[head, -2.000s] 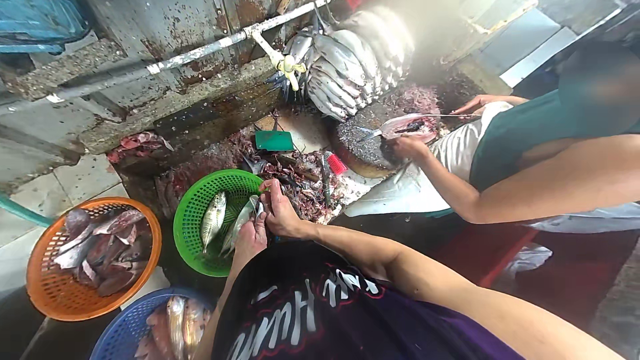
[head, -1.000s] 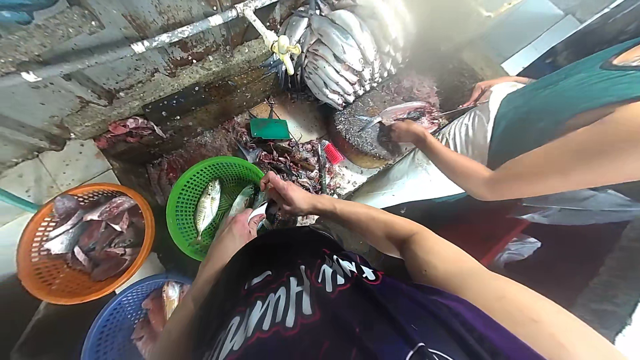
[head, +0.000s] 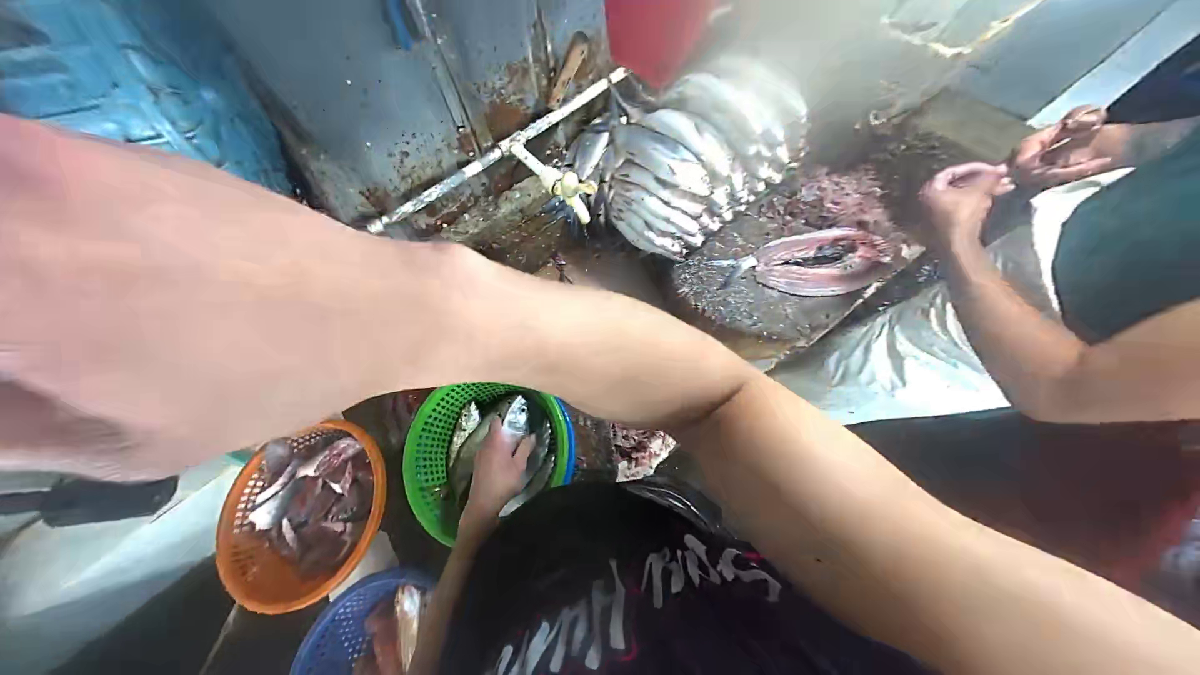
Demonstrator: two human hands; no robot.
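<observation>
My left hand (head: 500,464) is inside a green plastic basket (head: 433,403), its fingers over a silver fish (head: 515,417); whether they grip it is not plain. More fish lie beside it in the same basket. My right arm stretches across the view, and my right hand (head: 141,309) looms large and blurred at the left, close to the camera. Its fingers are cut off by the frame, so anything in it is hidden. An orange basket (head: 225,553) with cut fish pieces stands left of the green one, and a blue basket (head: 323,623) with fish is below.
A co-worker's hands (head: 970,192) are at the right, beside a split-open fish (head: 825,262) on a chopping block (head: 750,314). Behind it is a stack of silver fish (head: 670,178). A pipe with a yellowish tap (head: 570,186) runs along the stained wall.
My right hand has left the green basket, where it was beside my left hand, and come up close to the camera at the left. The co-worker's hands have come off the split fish.
</observation>
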